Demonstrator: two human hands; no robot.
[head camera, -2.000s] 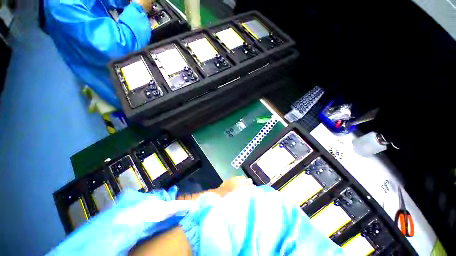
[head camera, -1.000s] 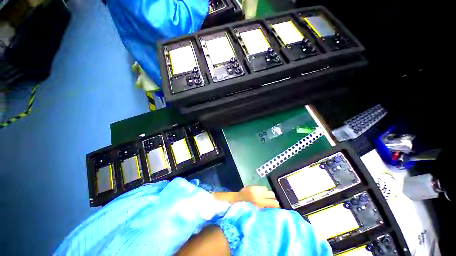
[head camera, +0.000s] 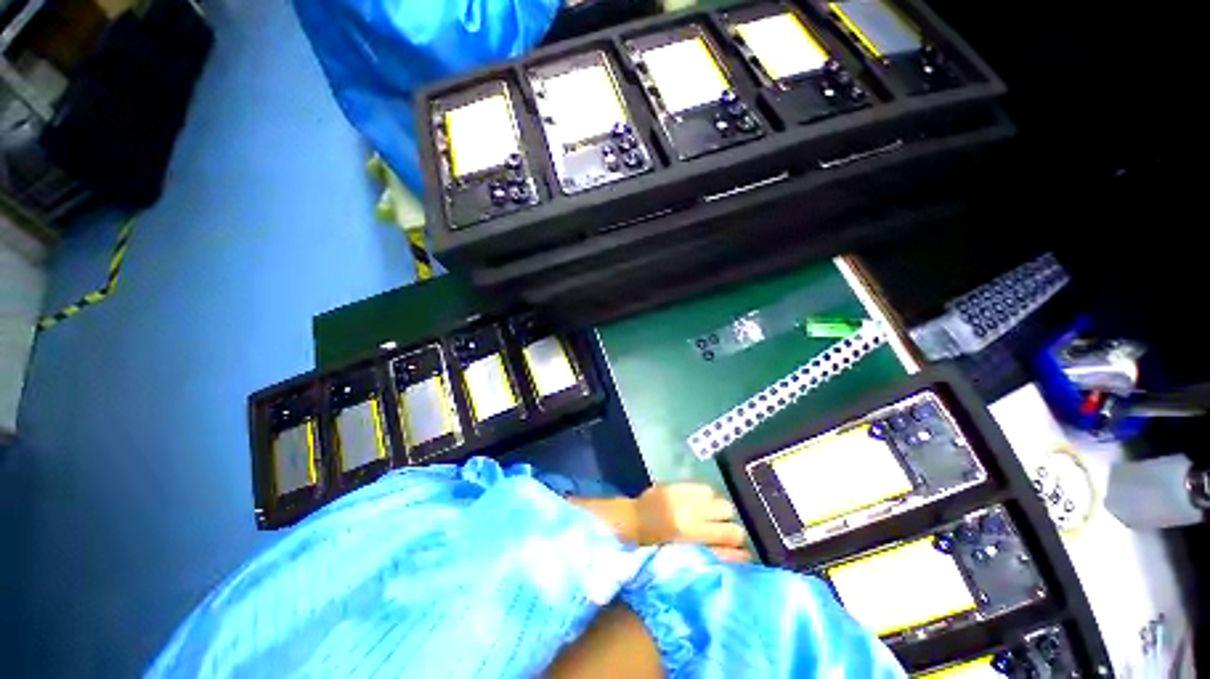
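Note:
My left hand (head camera: 690, 519) lies at the tray's left edge, against my right sleeve. Its fingers are close together; no object shows in it, and its underside is hidden. Of my right arm, the blue sleeve and a piece of bare skin (head camera: 610, 650) show at the bottom edge; the fingers are out of sight. The black foam tray (head camera: 1030, 484) at the right holds opened phones with dark lenses at the upper corner. The top phone (head camera: 839, 479) has a large white battery with yellow edges. The tray's lower part is cut off.
A perforated strip (head camera: 786, 393), a clear film (head camera: 729, 337) and a green clip (head camera: 833, 326) lie on the green mat (head camera: 664, 385). Stacked trays (head camera: 717, 192) stand beyond, another tray (head camera: 259, 501) left. Blue bin (head camera: 1091, 381) and bottle (head camera: 1152, 491) are right. A blue-sleeved person (head camera: 398, 53) is behind.
The view has turned, so the bench things sit farther right in the picture and more blue floor shows at left. My arms keep about the same pose, and no object has visibly moved.

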